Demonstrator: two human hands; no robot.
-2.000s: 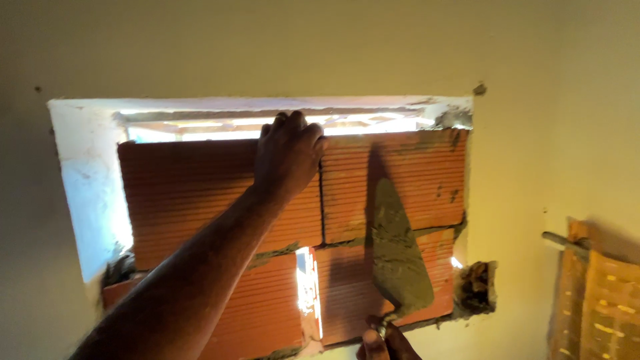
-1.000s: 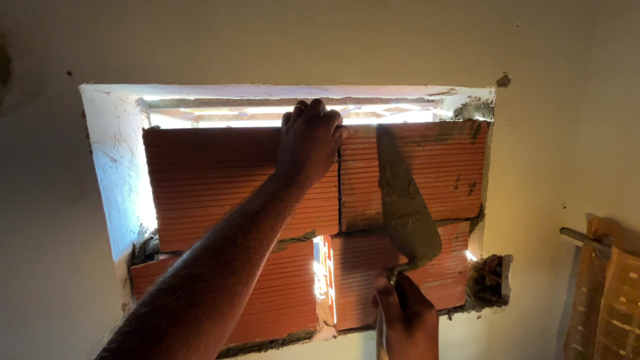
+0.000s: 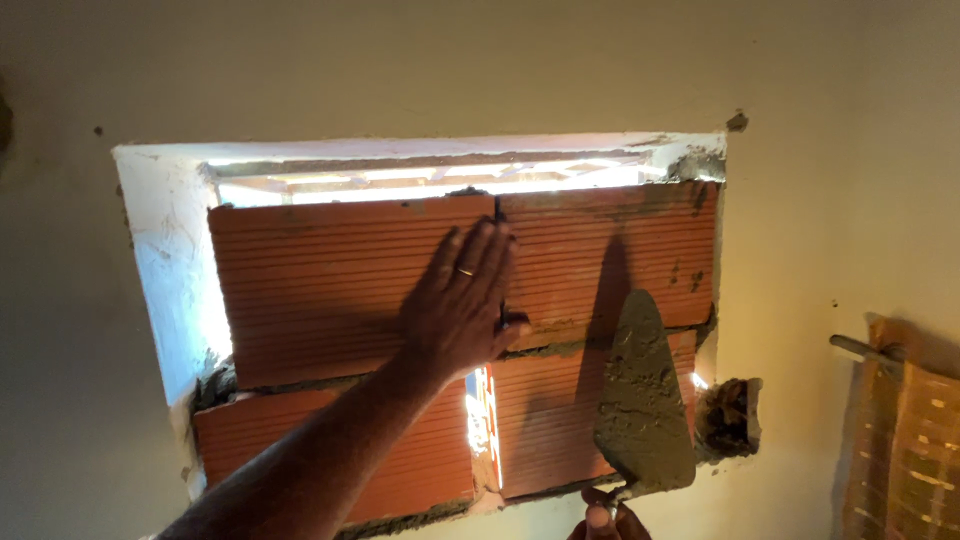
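My left hand [image 3: 465, 307], with a ring on one finger, lies flat with extended fingers on the upper left hollow clay brick [image 3: 322, 285], over its joint with the upper right brick [image 3: 577, 270]. At the bottom edge my right hand [image 3: 611, 517] grips a mortar-coated pointing trowel [image 3: 645, 397], blade up, in front of the lower right brick [image 3: 547, 427]. The trowel casts a shadow on the bricks. Below the upper left brick sits the lower left brick [image 3: 405, 450]. Mortar [image 3: 555, 348] shows between the courses.
Bright light enters through a gap [image 3: 450, 180] above the bricks and between the lower two. A plastered reveal [image 3: 169, 277] borders the opening at left. A broken hole [image 3: 731, 416] is in the wall at lower right. Fabric hangs from a rod [image 3: 862, 349] on the right.
My left hand has moved down from the top edge of the bricks onto their front face. The trowel has moved down and right relative to the bricks, still in my right hand.
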